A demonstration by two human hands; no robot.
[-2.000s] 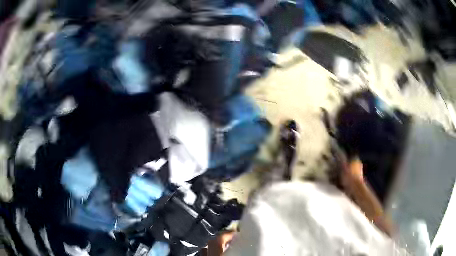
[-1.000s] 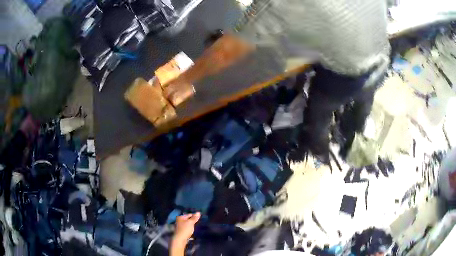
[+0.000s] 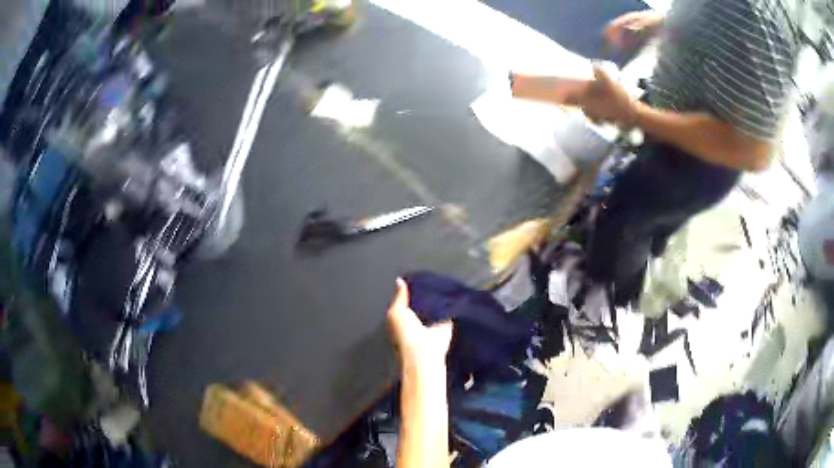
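Note:
My left hand [image 3: 421, 331] reaches up from the bottom edge over the table's front edge. It holds a dark navy cloth piece [image 3: 471, 315], which hangs to the right of the fingers over the wooden edge. Scissors [image 3: 393, 219] lie on the dark grey table top [image 3: 293, 302], beyond my hand. Their silver blades point right and their dark handles are blurred. My right hand is not in view.
Tan blocks [image 3: 256, 425] stand at the table's near left corner, another [image 3: 518, 242] on its right edge. A person [image 3: 722, 82] at upper right holds a flat tan object. Scraps [image 3: 663, 382] litter the pale floor. Dark cloth heaps [image 3: 119, 201] lie left.
The view has swung closer over the table. My left hand has moved up from the floor heap to the table edge, now with navy cloth. The other person's arms have lifted off the tan blocks.

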